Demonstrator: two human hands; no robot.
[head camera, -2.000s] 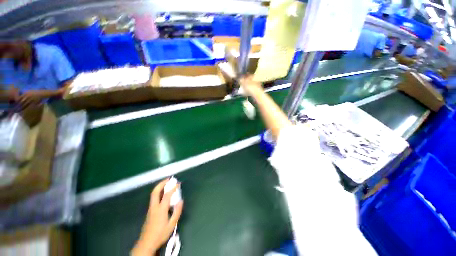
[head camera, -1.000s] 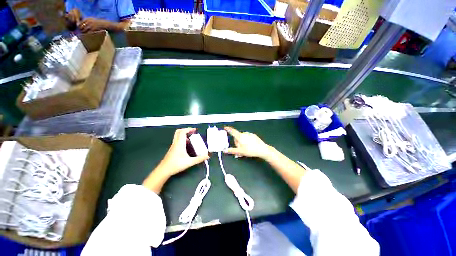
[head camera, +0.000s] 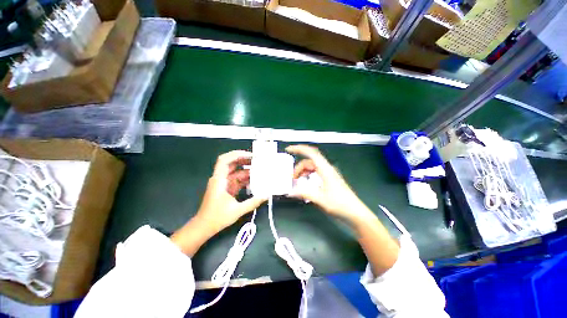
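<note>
Two white power adapters (head camera: 271, 171) are held side by side over the dark green bench, pins towards the conveyor. My left hand (head camera: 225, 192) grips the left adapter from its side. My right hand (head camera: 326, 186) is at the right adapter's side, with a crumpled white cloth (head camera: 306, 185) under its fingers. Two folded white cables (head camera: 292, 258) hang from the adapters towards the bench's front edge.
An open carton (head camera: 93, 217) with corded adapters is at left; another carton (head camera: 112, 62) stands on clear plastic trays (head camera: 121, 118). At right are a small blue bin (head camera: 398, 163), a white block (head camera: 422, 195), a black pen (head camera: 449, 210) and a grey tray (head camera: 466, 202) with cords. A metal post (head camera: 491, 81) rises behind.
Since the earliest frame, my right hand has come back from across the conveyor and a second adapter is in hand. Since one second ago, the two adapters have come together and the white cloth shows.
</note>
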